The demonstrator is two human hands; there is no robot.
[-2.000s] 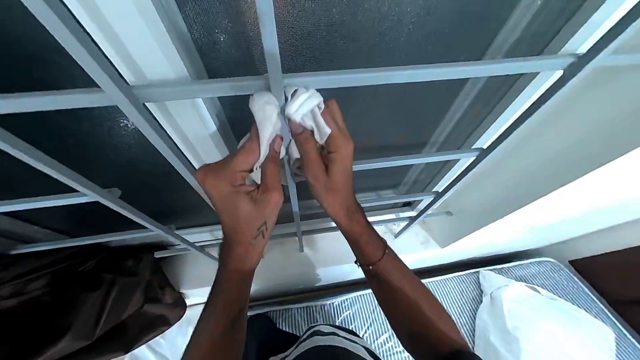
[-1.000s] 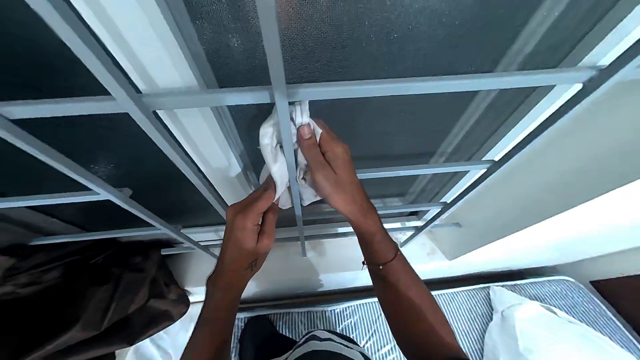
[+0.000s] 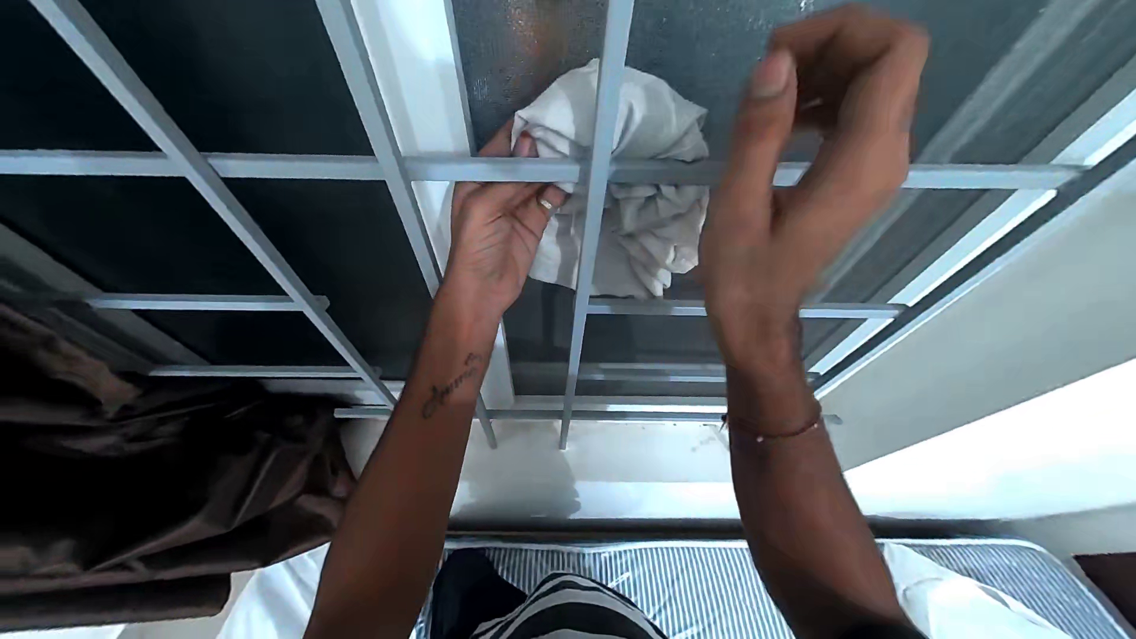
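Note:
A crumpled white cloth (image 3: 652,213) lies behind the crossing bars of a pale metal window grille (image 3: 599,169), against or close to the dark glass (image 3: 674,35). My left hand (image 3: 506,213) reaches through the grille and pinches the cloth's left edge; a ring shows on one finger. To the right of the cloth, my right hand (image 3: 808,160) is raised on the near side of the bars, its fingers curled with a gap to the thumb and nothing seen between them.
Grille bars cross in front of the window all around my hands. Dark brown fabric (image 3: 160,497) hangs at the lower left. Below are a white sill (image 3: 657,453), a striped mattress (image 3: 683,577) and white fabric (image 3: 958,595). A pale wall (image 3: 1003,355) stands at the right.
My right hand has let go of the cloth and moved right, off the bars. The cloth was bunched around the vertical bar; it is now spread wider behind it, held by my left hand.

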